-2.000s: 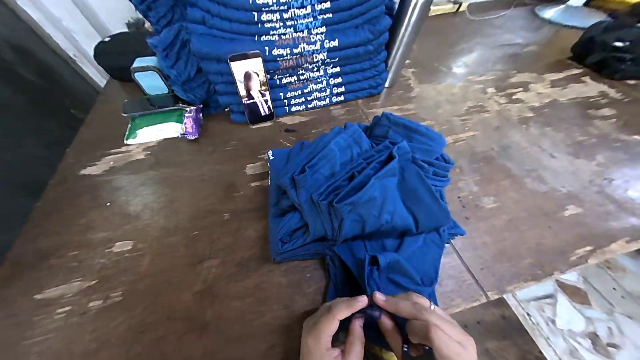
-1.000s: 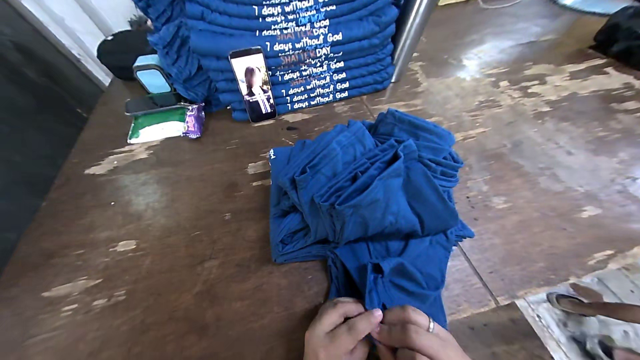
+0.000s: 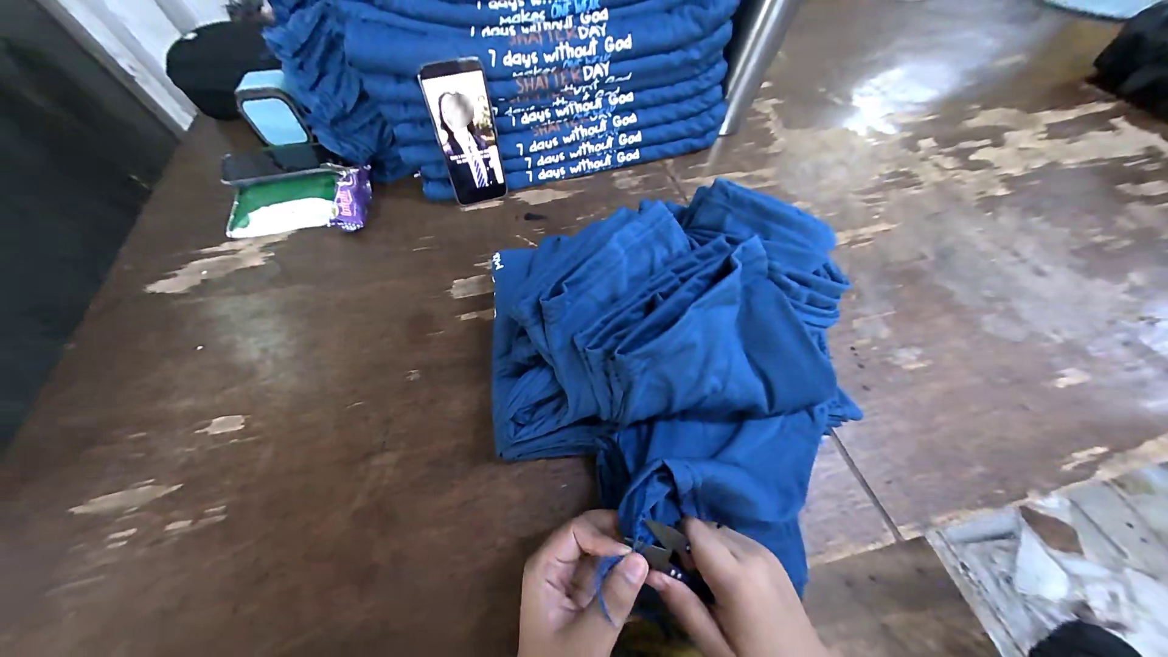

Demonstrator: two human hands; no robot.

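Blue folded fabric garments (image 3: pixel 675 338) lie in a loose, rumpled heap on the brown wooden table, one part hanging toward me. At its near end my left hand (image 3: pixel 584 579) pinches the fabric edge and a loose blue thread (image 3: pixel 602 584). My right hand (image 3: pixel 730 584) holds small dark thread snips (image 3: pixel 664 547), whose blades are parted beside the left fingertips. The lower part of the snips is hidden by my fingers.
A tall stack of printed blue shirts (image 3: pixel 547 91) stands at the back, with a smartphone (image 3: pixel 463 132) leaning on it. Left of it are a light-blue-framed object (image 3: pixel 274 109) and a green-and-white packet (image 3: pixel 283 203). A metal pole (image 3: pixel 756 59) rises beside the stack. The table edge (image 3: pixel 1004 520) runs at lower right.
The snips' blades and a loose thread now show between my hands; one second ago the hands were close together with no blades visible. A foot at lower right has left the view.
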